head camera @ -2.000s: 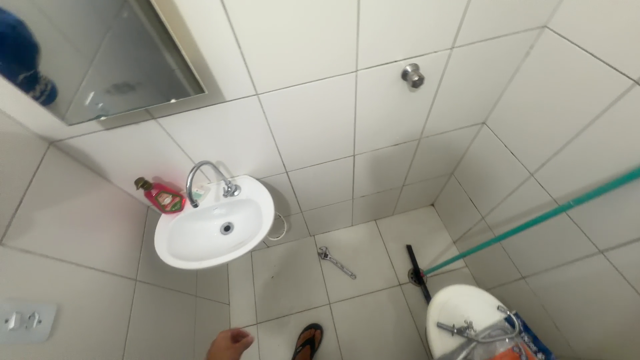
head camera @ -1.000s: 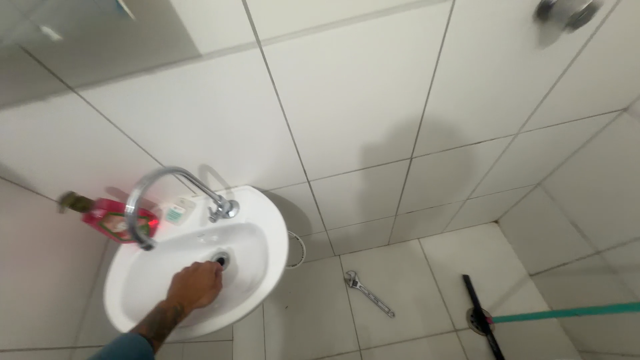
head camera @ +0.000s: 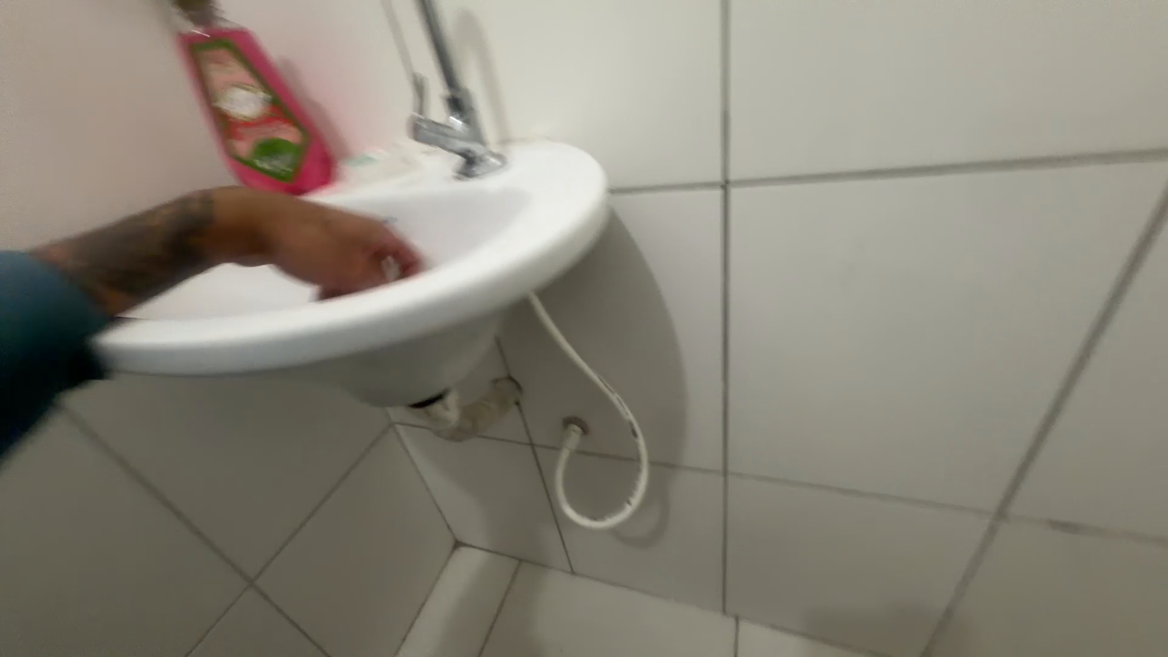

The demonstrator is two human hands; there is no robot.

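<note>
My left hand [head camera: 342, 251], on a tattooed forearm in a dark blue-green sleeve, reaches from the left into the white washbasin [head camera: 557, 224]. Its fingers curl downward inside the bowl, partly behind the near rim; whether they hold anything cannot be made out. Behind the hand, a chrome faucet [head camera: 456, 137] rises from the back rim. A bottle of pink liquid [head camera: 255, 109] stands left of it, with a small pale item [head camera: 388, 164] between them. My right hand is out of view.
Under the basin a drain pipe [head camera: 474, 415] runs to the wall. A white flexible hose [head camera: 643, 456] loops from a wall fitting [head camera: 575, 426] up behind the basin. Tiled walls [head camera: 912, 319] meet the tiled floor [head camera: 620, 616] below.
My left hand was low beside the basin at first, then reached into the bowl at the drain, and is still in the bowl. The view has moved lower and closer, showing the basin's underside.
</note>
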